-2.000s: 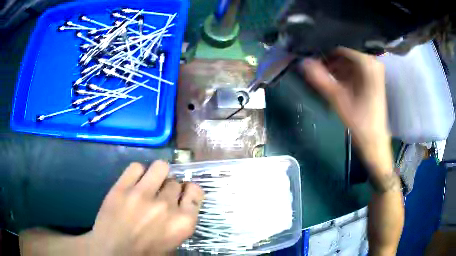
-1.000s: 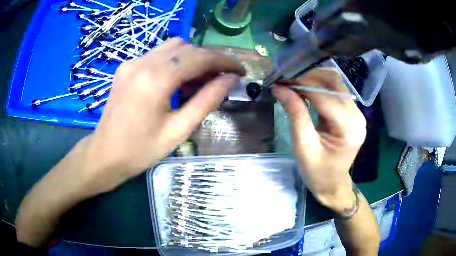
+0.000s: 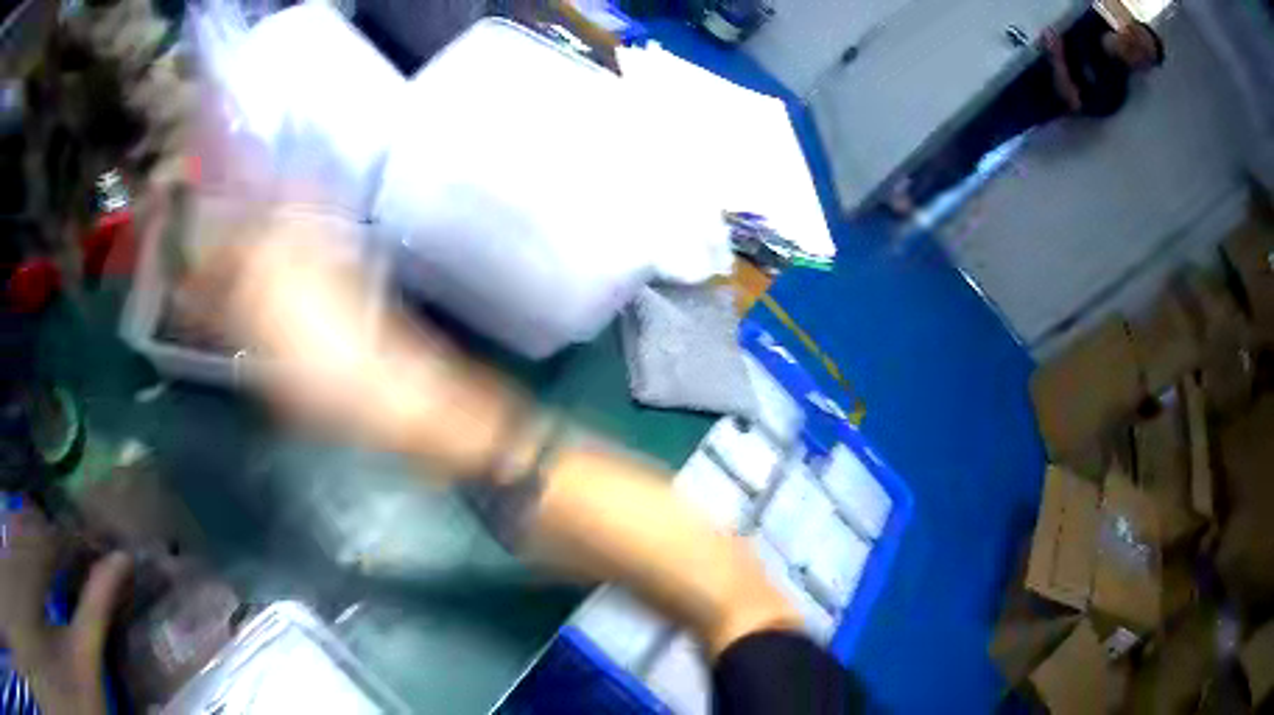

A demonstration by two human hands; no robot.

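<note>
The view is tilted and blurred. My right hand is over a clear tub on the green bench, at upper left. Its fingers are too blurred to show whether they hold anything, and the tub's contents are unclear. My left hand is small and cut off by the left edge, beside the brown base plate; its grip is unclear. Part of another clear tub with white contents shows at the lower left. The press's green base is blurred at the left. The fixture block cannot be made out.
A large white plastic bag lies beyond the tub. A grey cloth is at the bench edge, above a blue crate of white packs. Cardboard boxes stand at the right on the blue floor. A person is in the background.
The view has swung to the right. My right hand has left the fixture and moved over to the clear tub. My left hand is now at the left edge of the view.
</note>
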